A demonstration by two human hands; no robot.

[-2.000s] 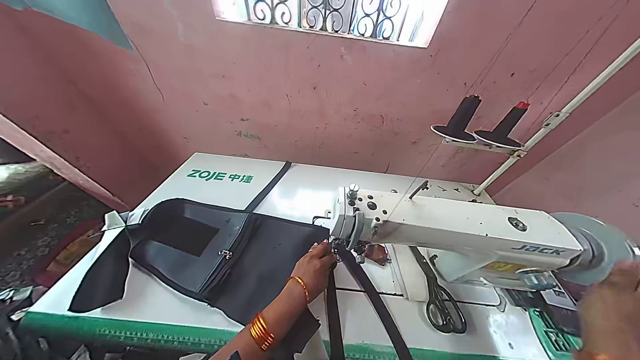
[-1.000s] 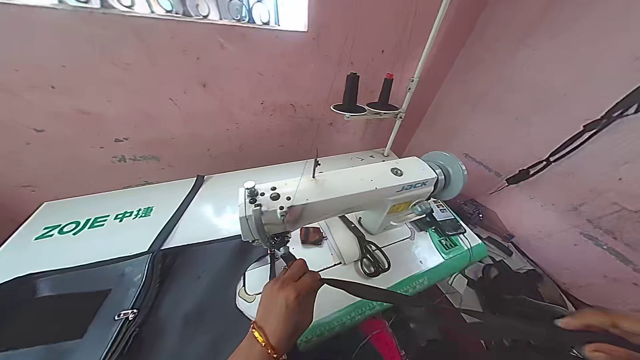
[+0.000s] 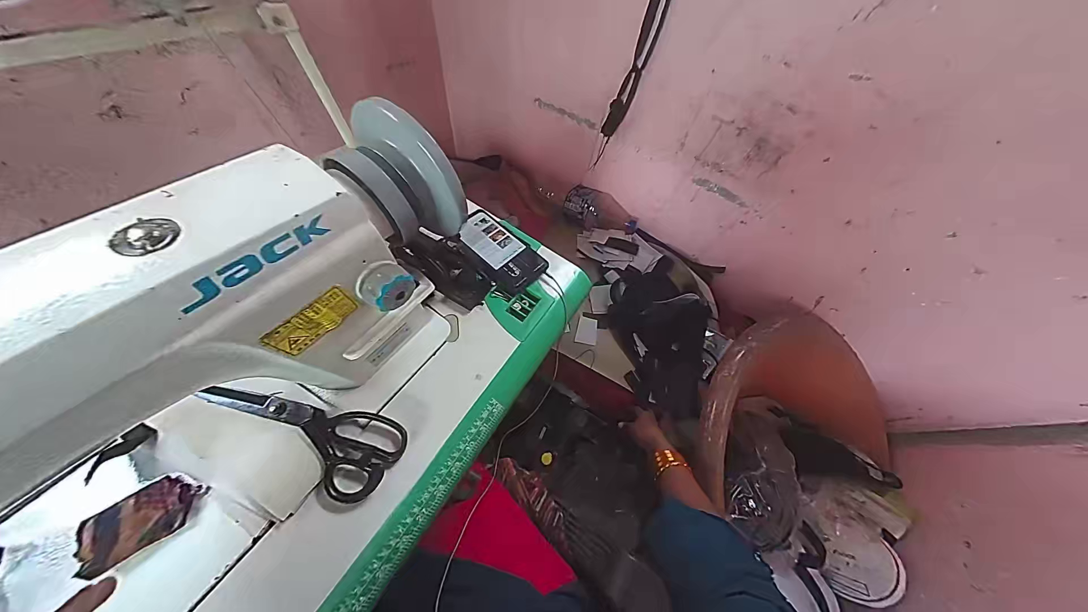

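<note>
My right hand [image 3: 650, 429], with gold bangles at the wrist and a dark blue sleeve, is low beside the sewing table, at the lower end of a heap of black material [image 3: 667, 340]. Its fingers are small and blurred, so a hold cannot be told. A brown sliver at the bottom left edge seems to be a fingertip of my left hand [image 3: 89, 595]; the rest is out of frame. The white Jack sewing machine [image 3: 246, 246] fills the left side. Black-handled scissors [image 3: 344, 442] lie on the white table [image 3: 425, 408] below its arm.
A phone [image 3: 493, 242] lies near the handwheel [image 3: 408, 170]. A thin cable hangs over the green table edge [image 3: 544, 340]. An orange-brown tub [image 3: 816, 374] with plastic and scraps stands at the right, near the pink wall [image 3: 935, 212]. Red cloth [image 3: 501, 535] is below the table.
The view has swung far to the right. My right hand has moved from the black strap to low beside the table. My left hand, earlier at the needle area, is almost out of view.
</note>
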